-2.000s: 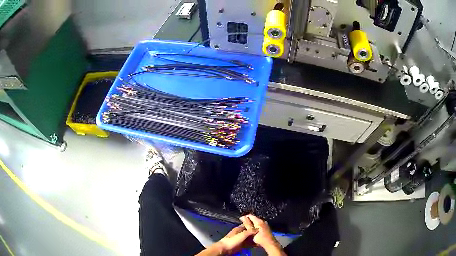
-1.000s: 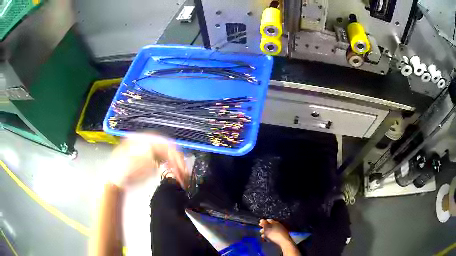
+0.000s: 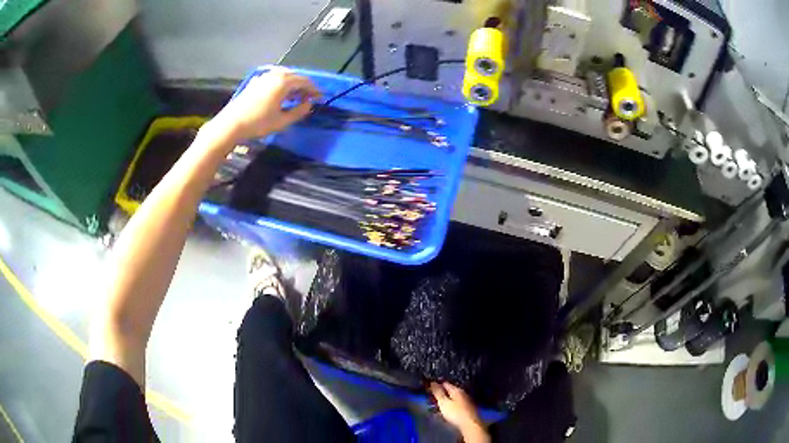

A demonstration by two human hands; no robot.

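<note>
The blue tray (image 3: 348, 242) holds a large group of cut black cables (image 3: 303, 197) with coloured tips and a smaller group behind (image 3: 376, 121). My left hand (image 3: 281, 99) is over the tray's back left corner, fingers curled. A black cable (image 3: 372, 80) arcs from beside its fingertips to the yellow rollers; whether the fingers grip it is unclear. My right hand (image 3: 454, 407) is low, at the near edge of the black-lined bin (image 3: 355, 368), fingers bent; its fingertips are too small to tell if they hold anything. Dark glinting scraps (image 3: 428, 333) lie in the bin.
Yellow rollers (image 3: 484, 65) sit on the grey machine (image 3: 415, 26) behind the tray. A pale drawer (image 3: 554, 208) is under the dark bench. A yellow crate (image 3: 130, 177) and green cabinet (image 3: 82, 130) stand left. White pulleys (image 3: 716, 151) and a reel (image 3: 748, 385) are right.
My hands were together over the bin's near edge. My left hand has moved up and forward over the tray; my right hand has stayed low. A dark cable arc now shows by the rollers.
</note>
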